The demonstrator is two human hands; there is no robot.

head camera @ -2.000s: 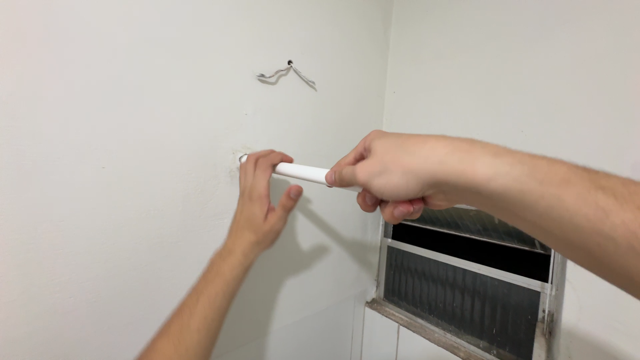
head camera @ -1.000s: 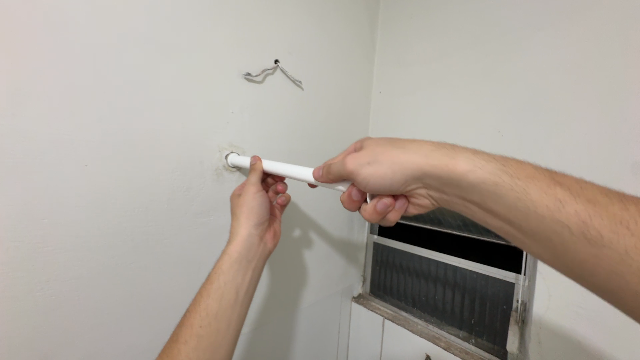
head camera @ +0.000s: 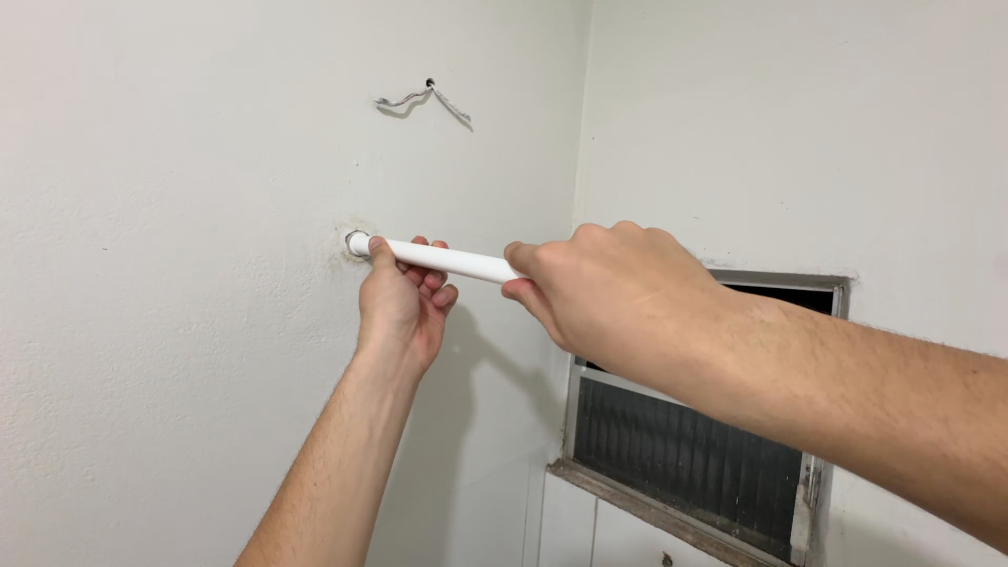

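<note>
A white plastic pipe [head camera: 465, 262] sticks out of a round hole [head camera: 352, 253] in the left wall, sloping slightly down to the right. My left hand [head camera: 405, 303] grips it close to the wall, thumb on the near side and fingers behind and below. Farther out, my right hand [head camera: 622, 287] is closed around the pipe, back of the hand up, and hides its outer end. Two loose ends of electrical wire [head camera: 412, 98] come out of a small hole above the pipe.
A metal-framed window [head camera: 685, 441] with ribbed glass sits low in the right wall, partly behind my right forearm. Its worn sill [head camera: 630, 508] lies above white tiles [head camera: 567, 516]. The two walls meet in a corner just right of the wires.
My left hand has turned from over the pipe's wall end to a grip from below, leaving the hole in sight. My right hand has rolled over, its back now upward.
</note>
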